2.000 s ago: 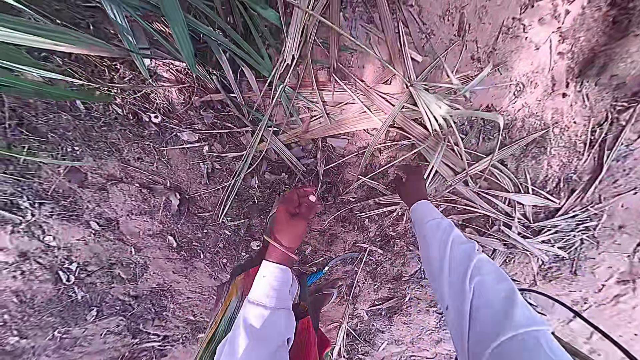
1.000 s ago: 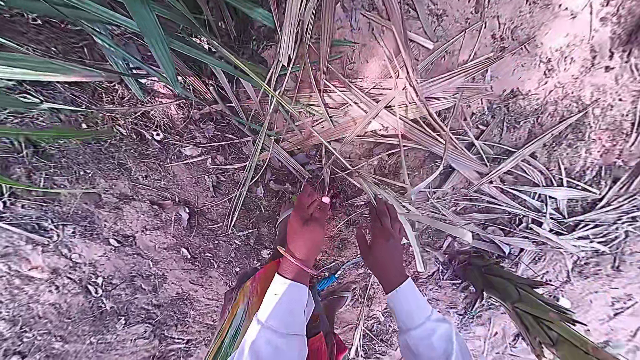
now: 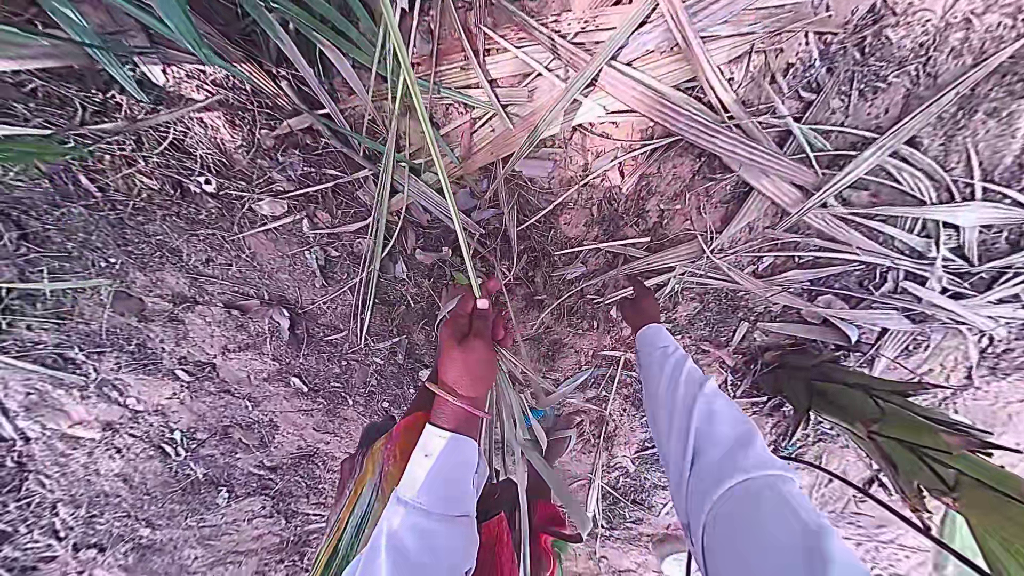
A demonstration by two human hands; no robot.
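My left hand [image 3: 470,336], with a bangle at the wrist, is closed on a long thin green leaf strip [image 3: 428,136] that runs up and to the left. Pale dry leaf strips [image 3: 512,432] hang from beneath the same hand toward my lap. To the right, my right hand [image 3: 640,308] reaches down at the near edge of the dry leaf pile [image 3: 688,104]. Its fingertips are at thin dry strips [image 3: 656,268]; whether they grip any cannot be told.
Green blades [image 3: 184,32] hang in at the upper left. A thick green stem with overlapping leaf bases [image 3: 888,432] lies at the lower right, near a dark cable [image 3: 888,512]. Bare soil with litter [image 3: 200,384] spreads on the left.
A green strip now stands out of my left hand, with pale strips below it. My right hand, near the left one a second ago, has moved away to the right. The view has shifted.
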